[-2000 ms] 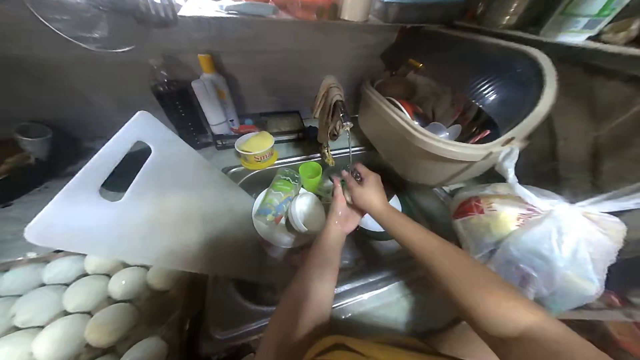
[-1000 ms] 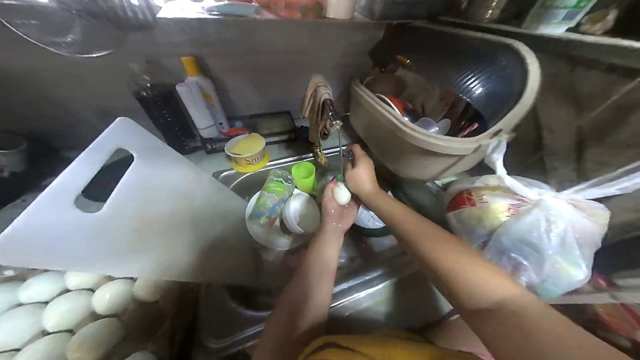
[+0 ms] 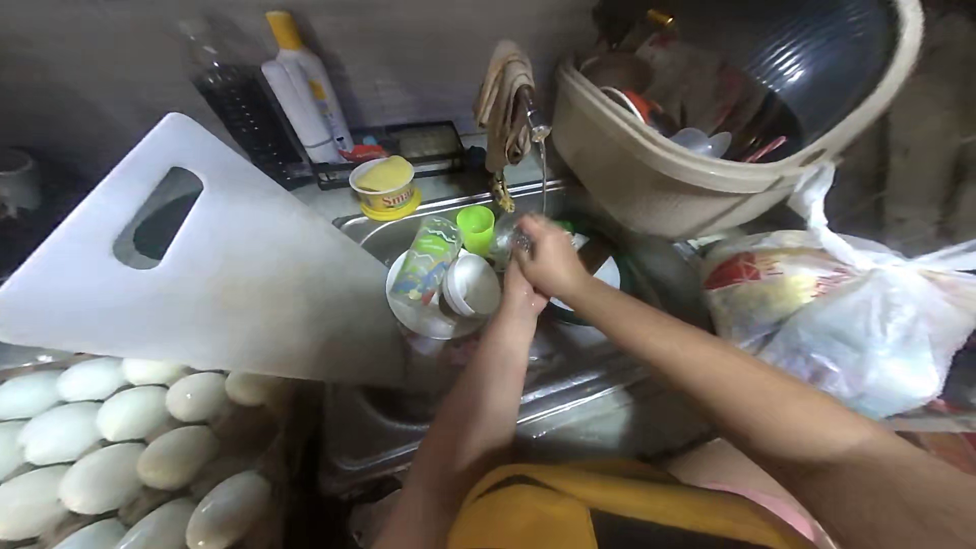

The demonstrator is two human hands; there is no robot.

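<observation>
Water runs from the faucet (image 3: 538, 126) over both my hands above the metal sink (image 3: 568, 412). My right hand (image 3: 550, 255) lies curled over my left hand (image 3: 524, 293), which is mostly covered. Whatever is between them is hidden, so I cannot tell if either hand grips it. Just left of them, a white bowl (image 3: 471, 285), a patterned clear plastic cup (image 3: 427, 261) and a green cup (image 3: 476, 229) stand close together, the first two over a white plate (image 3: 431, 324). Another white plate (image 3: 608, 274) shows behind my right wrist.
A white cutting board (image 3: 252, 282) covers the left side, above many eggs (image 3: 133, 413). Behind the sink are a yellow tub (image 3: 385, 187), bottles (image 3: 309, 91) and a cloth (image 3: 507, 99). A large dish basin (image 3: 648, 168) and a tied plastic bag (image 3: 862, 328) stand right.
One second ago a white egg-shaped thing showed at my left hand; now my right hand covers that place. My hands stay together under the running water.
</observation>
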